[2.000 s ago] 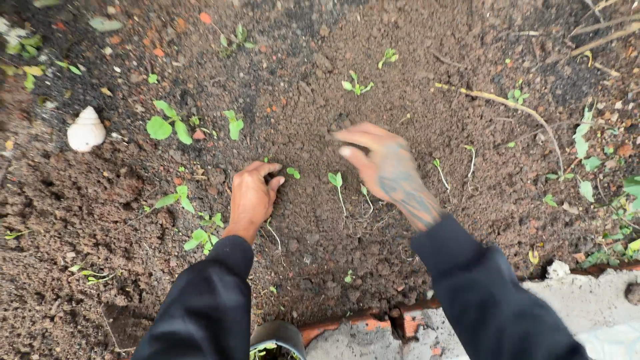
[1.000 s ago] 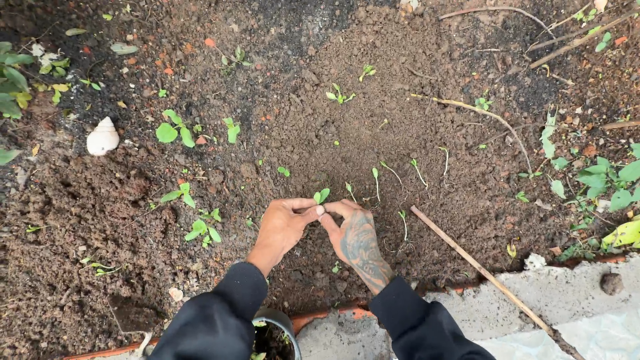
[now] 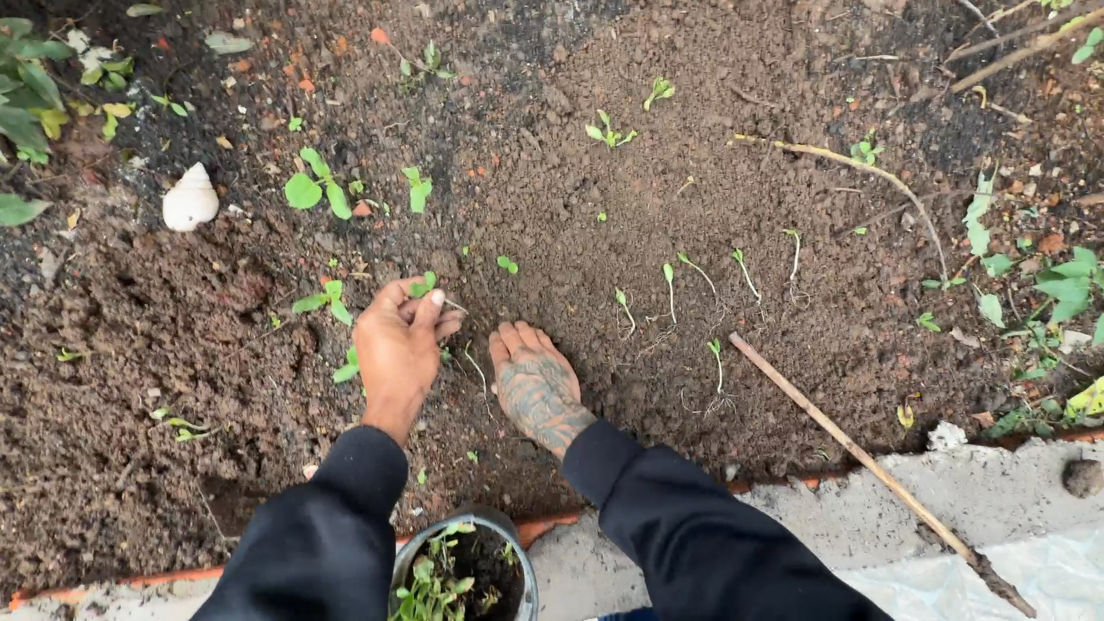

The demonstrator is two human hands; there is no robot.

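Between the thumb and fingers of my left hand [image 3: 403,345] is a small green seedling [image 3: 423,285], its pale root end showing past the fingertips. My right hand [image 3: 536,384], tattooed on its back, lies palm down on the brown soil, fingers close together and nothing seen in it; its underside is hidden. A thin pale-stemmed seedling [image 3: 479,379] lies between the hands. To the right, several bare-rooted seedlings [image 3: 670,291] lie on the soil, one [image 3: 718,366] closer to the edge. A small two-leaved plant [image 3: 507,265] stands above the hands.
A pot of seedlings [image 3: 504,545] stands at the bottom by the concrete and brick edging [image 3: 1018,496]. A wooden stick [image 3: 849,444] lies across soil and edging. A white snail shell [image 3: 191,200] and leafy plants [image 3: 315,188] are on the left; a curved twig [image 3: 871,168] lies upper right.
My hands, together at a seedling a second ago, are now apart. The left has moved left with a seedling; the right has come down flat on the soil.
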